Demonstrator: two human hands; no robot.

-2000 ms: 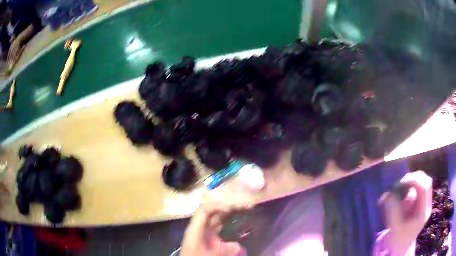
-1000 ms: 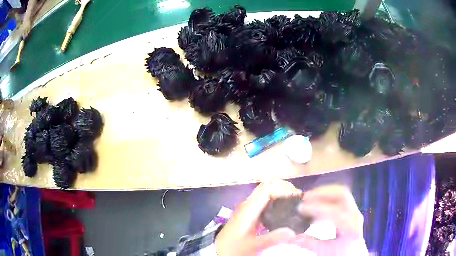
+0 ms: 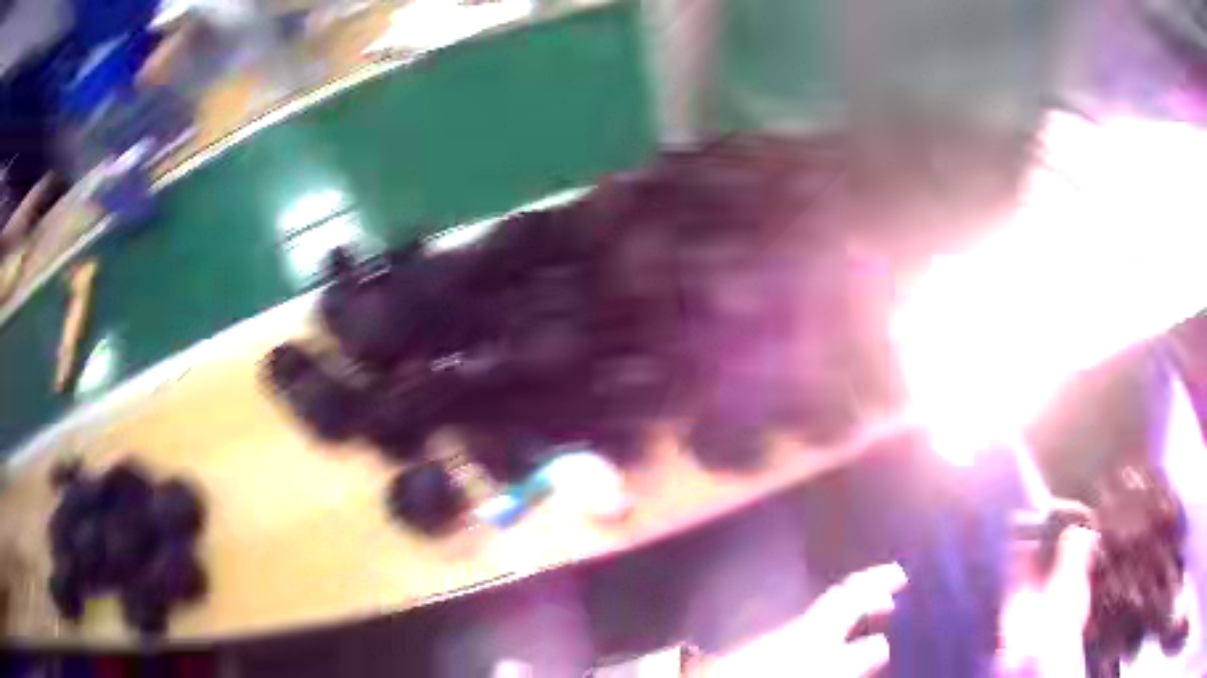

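Observation:
Black spiky hair pieces (image 3: 530, 331) lie in a large heap on the tan worktop. A smaller group (image 3: 129, 543) lies at the left. A white bottle (image 3: 590, 485) and a light-blue stick (image 3: 519, 498) lie at the heap's front edge. My left hand (image 3: 827, 629) is below the worktop edge, fingers apart, with nothing seen in it. My right hand (image 3: 1052, 589) is at the lower right by the crate, blurred and washed out by glare, with a small dark piece, apparently a hair piece, at its fingertips.
More dark pieces (image 3: 1136, 570) are in the crate at the far right. A blinding white-pink glare (image 3: 1006, 331) covers the right end of the worktop. A green belt (image 3: 490, 146) runs behind, with a flesh-yellow leg (image 3: 76, 325) on it. Part of a person in blue shows at upper left.
The hands, together around a dark piece one second ago, are now apart. My right hand has moved right to the crate; my left hand has opened. The view has shifted and the glare has appeared.

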